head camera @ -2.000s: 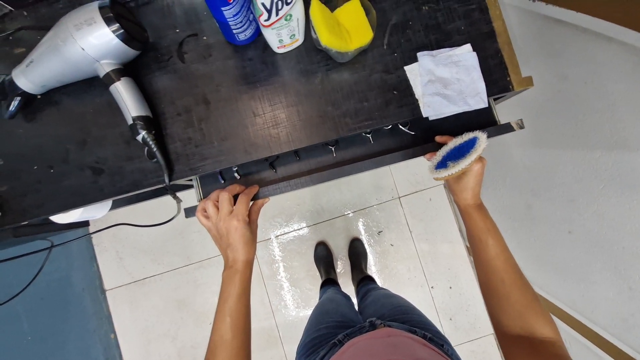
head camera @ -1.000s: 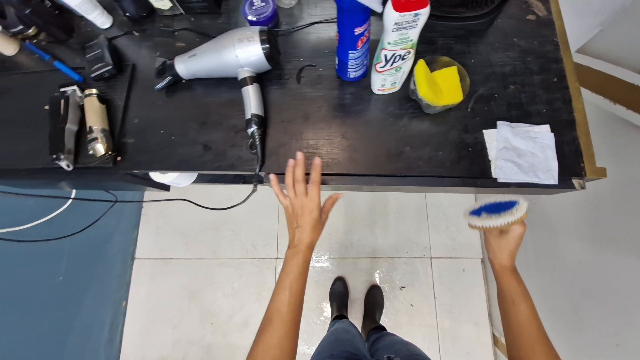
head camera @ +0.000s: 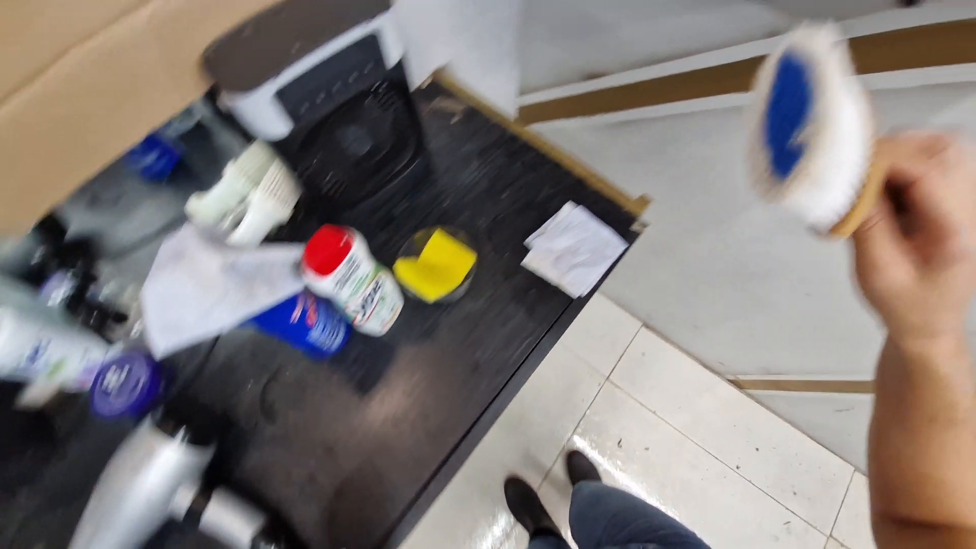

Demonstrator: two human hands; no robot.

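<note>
My right hand [head camera: 919, 229], blurred at the right side, grips a round scrubbing brush [head camera: 827, 137] with white bristles and a blue centre, raised beside the wall. My left hand is out of the frame. On the black counter [head camera: 457, 366] a folded white cloth [head camera: 576, 250] lies at the corner nearest the brush. Left of it, a yellow sponge [head camera: 436, 265] rests in a clear bowl. A white cleaner bottle with a red cap [head camera: 354, 280] stands beside a blue spray container [head camera: 305, 324], which a white cloth [head camera: 217, 282] partly covers.
A silver hair dryer [head camera: 145, 480] lies at the lower left, near a purple-lidded jar [head camera: 127, 383]. A black and white appliance [head camera: 347, 114] stands at the back, with a white spray head [head camera: 267, 198] before it. A light wall [head camera: 724, 274] borders the counter, above the tiled floor [head camera: 648, 435].
The drawer, open in the earliest frame, was shut one second ago. My left hand has left the view, and my right hand has raised the brush. The view has swung strongly.
</note>
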